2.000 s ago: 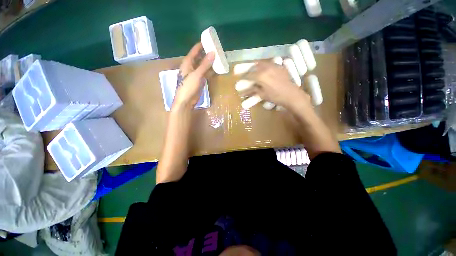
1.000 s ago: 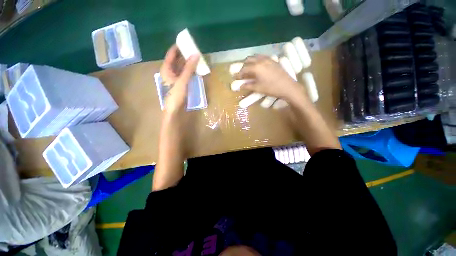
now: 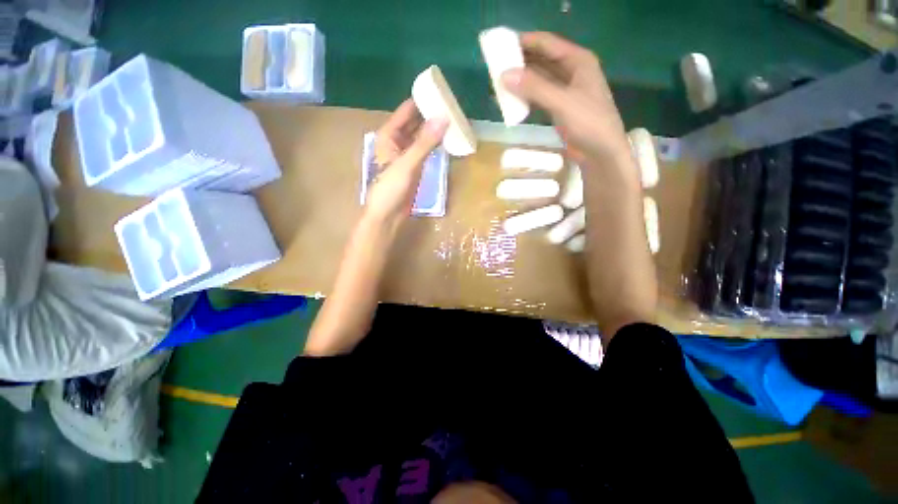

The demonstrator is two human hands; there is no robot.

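My left hand [image 3: 399, 162] grips a white oblong unit [image 3: 445, 110], tilted, above the far edge of the brown bench. My right hand [image 3: 566, 89] holds another white oblong unit [image 3: 504, 77] near its lower part, above the green strip, a little right of the first. An inner tray [image 3: 429, 187] lies on the bench, partly hidden under my left hand. Several loose white units [image 3: 528, 188] lie on the bench below my right hand; my right forearm hides some of them.
A filled tray [image 3: 283, 63] sits on the green strip [image 3: 394, 44]. Stacked empty trays [image 3: 197, 241] stand at left on the bench [image 3: 325, 246]. Black moulded trays [image 3: 812, 226] in clear plastic and a grey metal rail [image 3: 788, 113] are at right. A single white unit [image 3: 698, 82] lies on the green strip.
My right hand has lifted from the loose units and moved up over the green strip, now with a unit in it. My left hand still holds its unit. The view has shifted.
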